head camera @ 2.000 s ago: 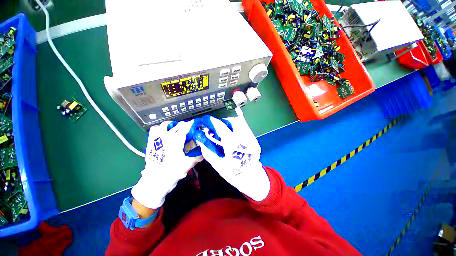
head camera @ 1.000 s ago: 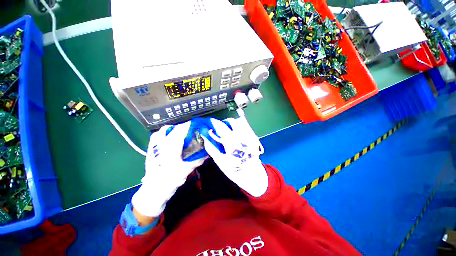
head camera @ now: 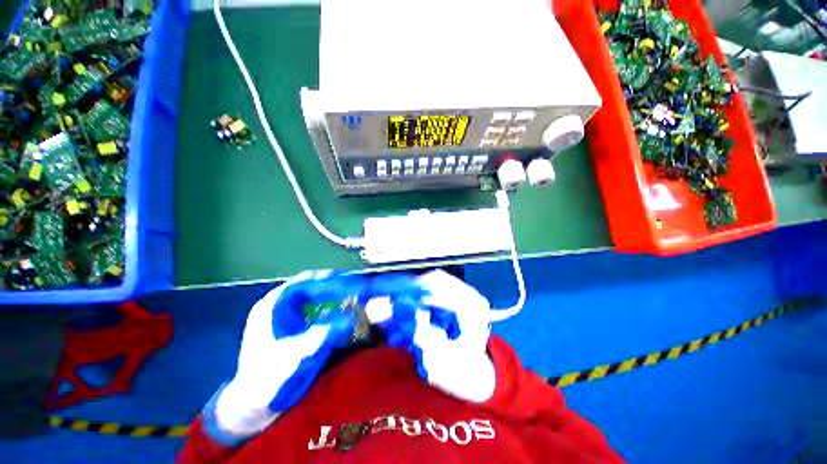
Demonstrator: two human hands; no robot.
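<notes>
My left hand [head camera: 295, 335], in a white and blue glove, holds a small green charger circuit board [head camera: 328, 311] in front of my body, below the bench edge. My right hand [head camera: 442, 326], gloved alike, holds the white plug [head camera: 379, 309] of the output test lead [head camera: 519, 272] against or very near the board's right side. Blur hides whether it is seated. The lead runs up to the output terminals [head camera: 524, 173] of the electronic load [head camera: 426, 136], whose yellow display is lit. The white power strip [head camera: 437, 236] lies on the mat at the bench edge.
A blue bin [head camera: 152, 181] full of boards is at the left, a red-orange bin [head camera: 676, 243] with boards at the right. A loose board [head camera: 232, 129] lies left of the white power strip cord [head camera: 288, 174]. A red stand-like object [head camera: 109, 352] is below the blue bin.
The view has shifted, so the bench sits higher and further right. Both hands have come back from the bench edge toward my body, uncovering the power strip. The board and white plug now show between them.
</notes>
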